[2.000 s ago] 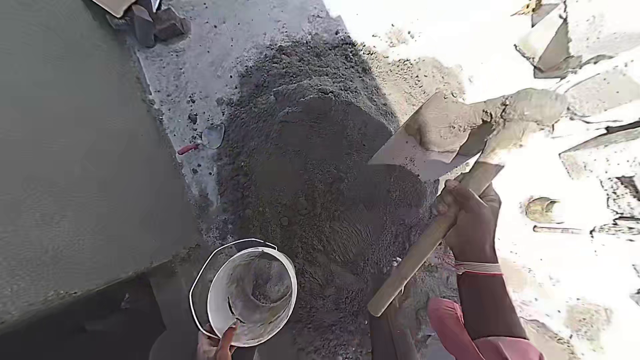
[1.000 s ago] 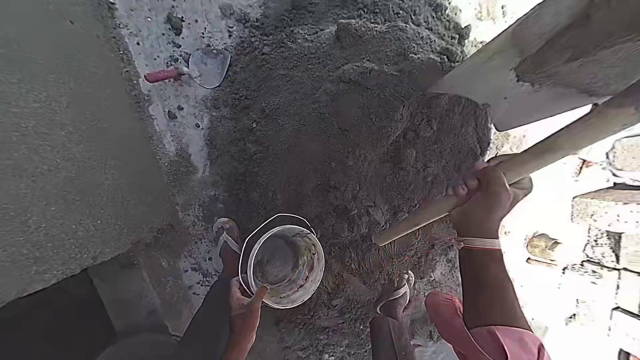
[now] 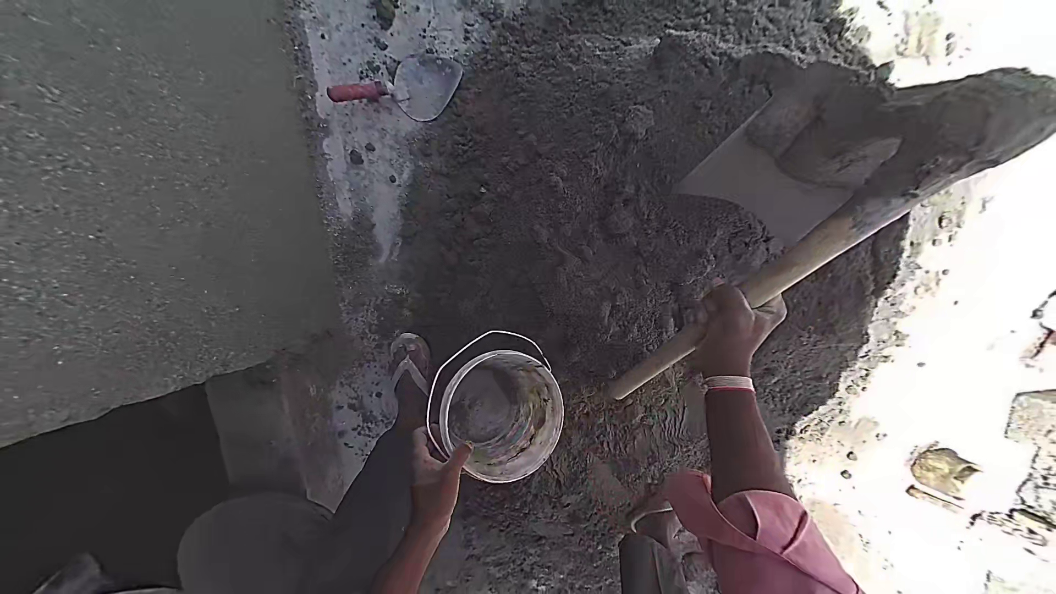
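My left hand (image 3: 437, 487) grips the rim of a white bucket (image 3: 554, 412) whose wire handle is tipped up to the left; its inside is stained with a wet grey residue. My right hand (image 3: 734, 326) is closed round the wooden handle of a hoe (image 3: 813, 247). The broad metal blade (image 3: 755, 177) of this hoe lies against a heap of grey mortar or sand mix (image 3: 561, 206), and thick mortar cakes the blade and its socket end.
A trowel with a red handle (image 3: 425, 87) lies on the pale ground at upper left. The edge of a smooth grey slab (image 3: 165, 206) borders the left side, with a dark gap below it. Sandalled feet stand beside the heap. Rubble lies at right.
The hoe blade was raised at the right one second ago and is now down at the heap. My left hand keeps its hold on the bucket. The view has shifted noticeably.
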